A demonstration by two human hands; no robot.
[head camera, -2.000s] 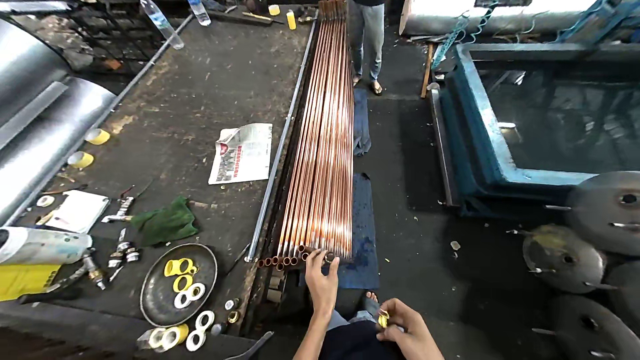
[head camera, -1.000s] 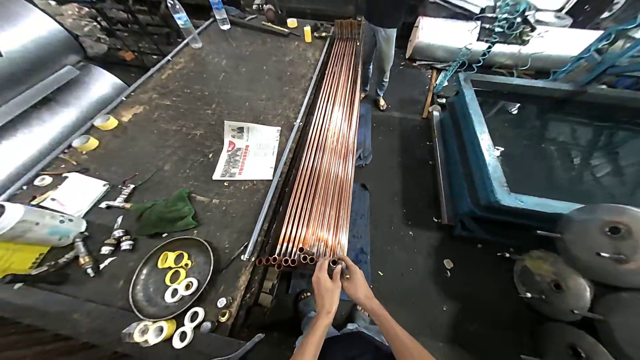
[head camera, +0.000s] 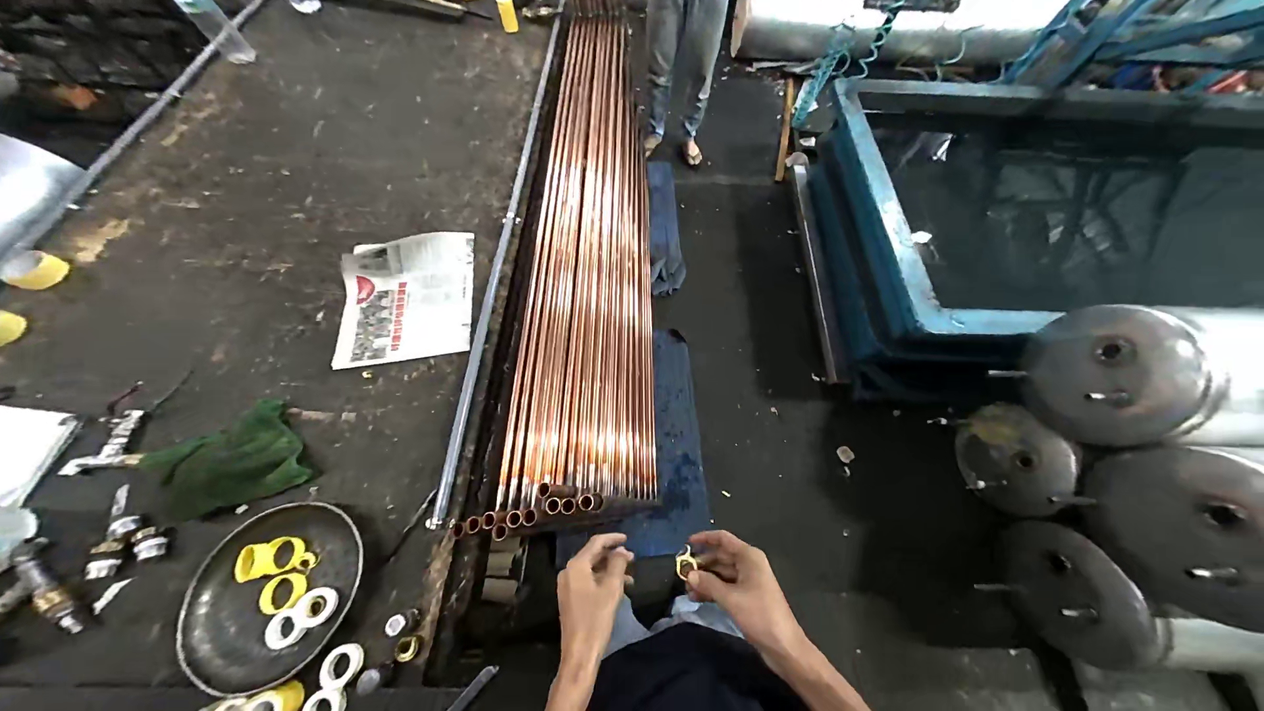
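Observation:
Long copper pipes [head camera: 588, 326] lie side by side, their open near ends in front of me. My right hand [head camera: 736, 578] pinches a small yellow ring-shaped piece [head camera: 685, 563] between thumb and fingers, right of the pipe ends. My left hand [head camera: 592, 592] is just below the pipe ends, thumb and fingertips curled close together; whether something small sits between them I cannot tell. A round metal dish [head camera: 222, 622] on the bench at lower left carries rolls of yellow tape [head camera: 283, 592] and white tape rolls [head camera: 284, 629].
The dark bench [head camera: 395, 128] on the left holds a newspaper [head camera: 407, 301], a green cloth [head camera: 232, 459] and metal fittings [head camera: 123, 533]. A blue water tank [head camera: 889, 217] and metal cylinders [head camera: 1116, 375] stand on the right. A person [head camera: 681, 69] stands at the pipes' far end.
Both hands were together at the pipe ends a second ago. They have come back from the pipes and moved apart, with the yellow piece showing in the right hand.

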